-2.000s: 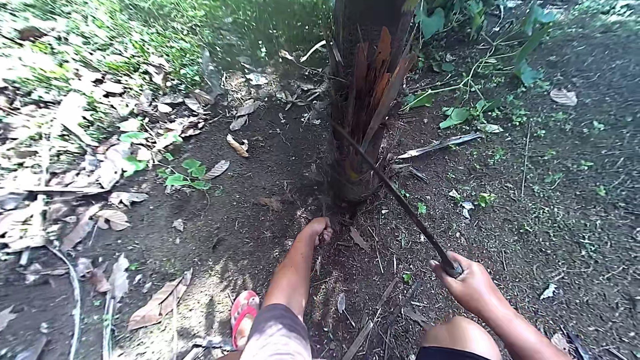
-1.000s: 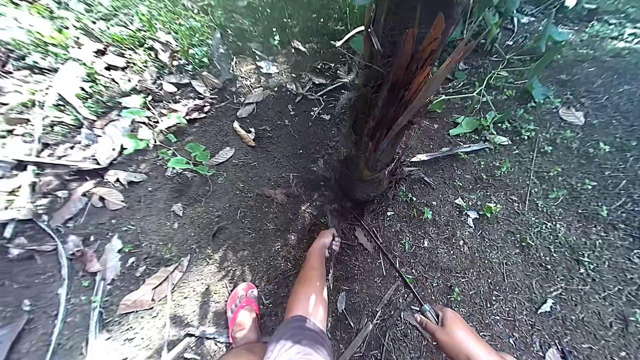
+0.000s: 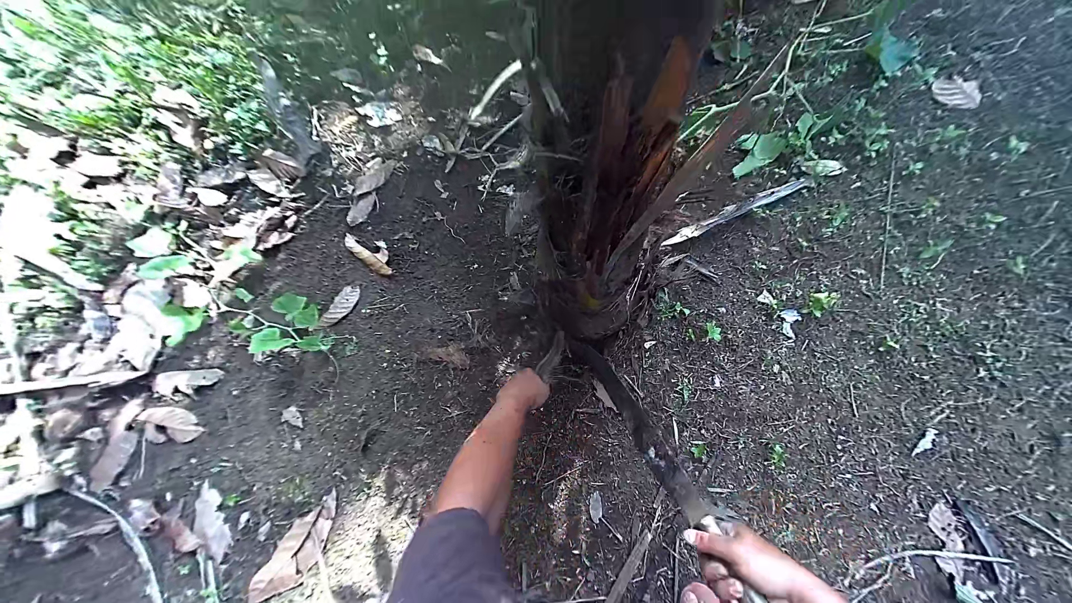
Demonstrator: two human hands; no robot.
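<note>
My right hand (image 3: 730, 557) is closed around the handle of a long dark machete (image 3: 649, 440) at the lower right. Its blade runs up and left, with the far end at the foot of a palm-like trunk (image 3: 599, 184). The trunk has torn, reddish-brown stubs and fibres low on its side. Just left of the blade, my left hand (image 3: 525, 389) grips a short, greyish stalk (image 3: 551, 356) close to the trunk's base. Its fingers are partly turned away from view.
Dry leaves (image 3: 167, 423) and sticks litter the soil at the left. A green vine (image 3: 289, 322) trails there. Behind the trunk on the right lie a pale split piece of wood (image 3: 737, 211) and another leafy vine (image 3: 762, 151).
The machete, across the front of the trunk two seconds ago, has come down to its base. My left hand stays near the base. The red sandal seen on a foot earlier is out of view.
</note>
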